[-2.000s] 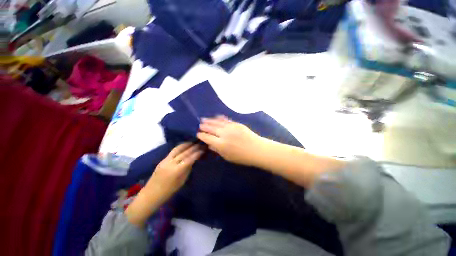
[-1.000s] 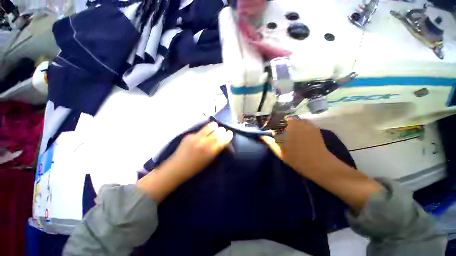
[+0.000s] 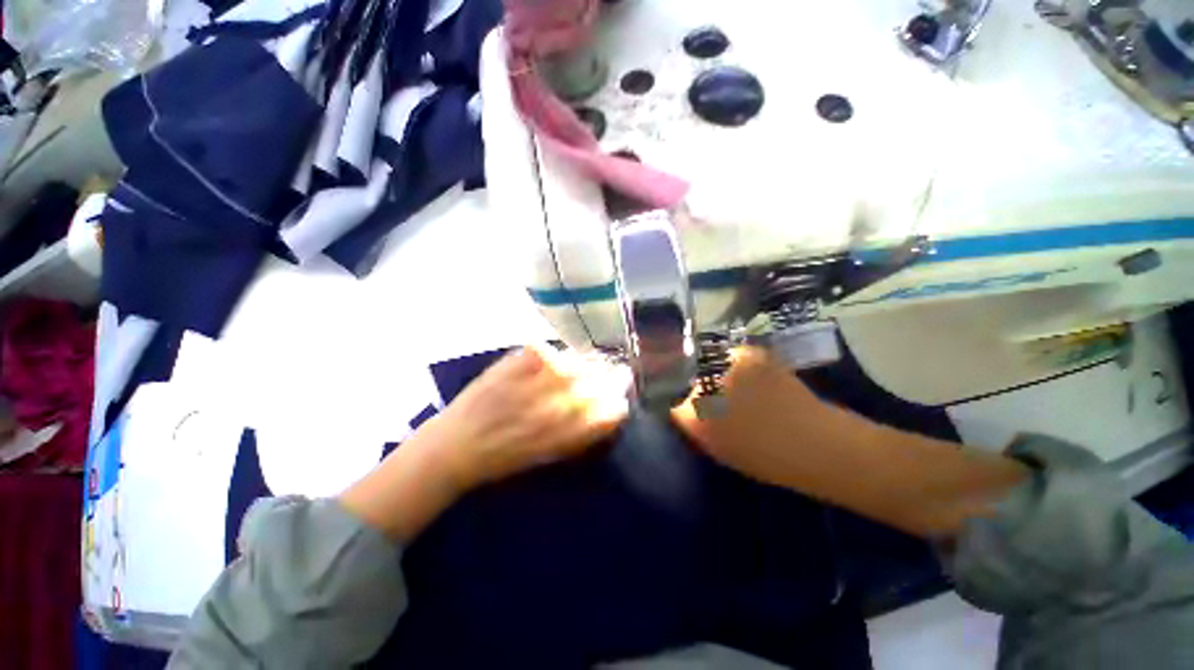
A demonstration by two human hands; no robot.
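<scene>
A large dark navy garment panel (image 3: 576, 550) lies over the table's front and the lap, reaching up to the needle area. My left hand (image 3: 530, 412) rests on the cloth just left of the needle area, its fingertips overexposed by bright light. My right hand (image 3: 759, 406) is on the cloth just right of it, fingertips close to the left ones, partly behind machine parts. The chrome-edged loop (image 3: 652, 295) of the white sewing machine head (image 3: 1048, 131) stands over the gap between the hands. The needle and presser foot are hidden. Whether the fingers pinch the cloth is hard to see.
A bundle of navy and pale cut pieces (image 3: 210, 157) lies at the back left of the white table (image 3: 341, 340). A pink rag strip (image 3: 589, 151) hangs on the machine head. Red cloth (image 3: 46, 380) is at the far left. A yellow-green tool (image 3: 1080, 343) lies right of the needle area.
The view moved from the left of the table to the machine, then closer in. Both hands brought the navy panel from the open table to the needle area and are now nearer together.
</scene>
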